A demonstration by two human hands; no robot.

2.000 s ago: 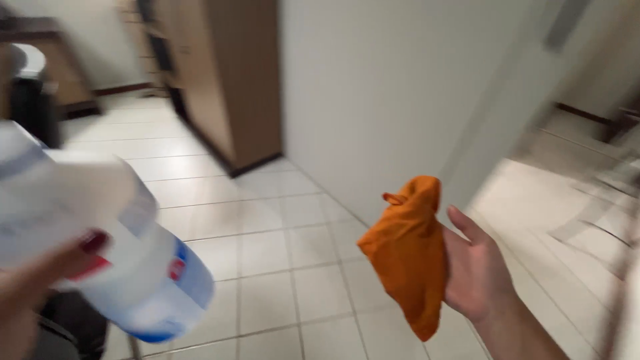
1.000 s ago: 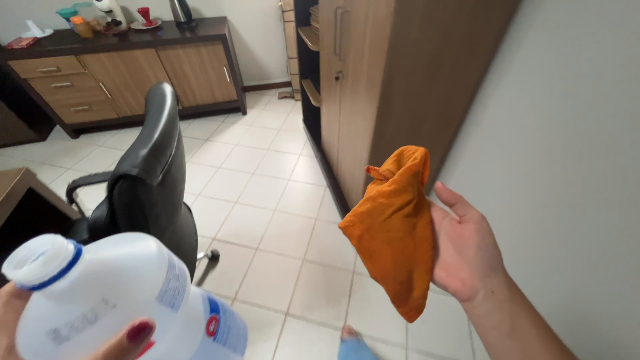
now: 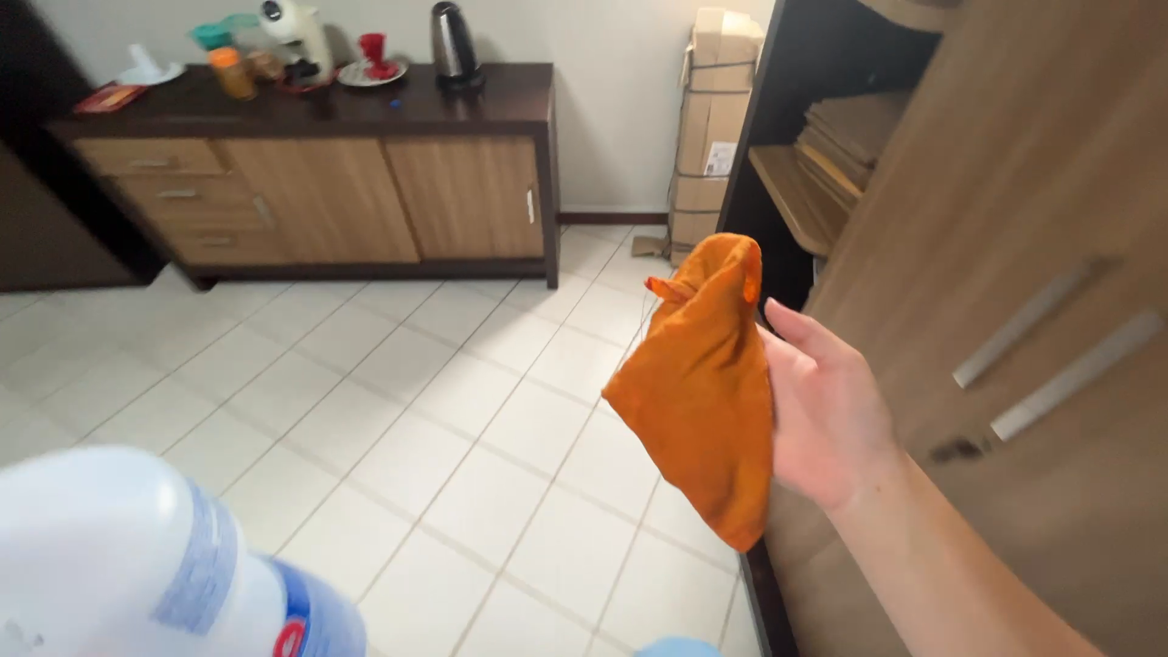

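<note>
An orange cloth (image 3: 703, 392) hangs folded from my right hand (image 3: 821, 411), which reaches in from the lower right with its thumb up; the fingers are hidden behind the cloth. At the lower left is a large white plastic bottle (image 3: 100, 547) with a blue and white label, partly cut off by the frame's edge. My left hand is out of sight now.
A dark-topped sideboard (image 3: 319, 196) carries an electric kettle (image 3: 453, 46), a coffee machine (image 3: 301, 41) and a red cup (image 3: 374, 55). A wooden cabinet (image 3: 1004, 511) with open shelves stands at the right. Behind it is a tall cardboard box (image 3: 707, 137). White floor tiles (image 3: 438, 429) lie between.
The view has swung left and moved nearer the sideboard; the black office chair has left it. The cloth stays in my right hand. My left hand, on the bottle a second ago, has gone out of view.
</note>
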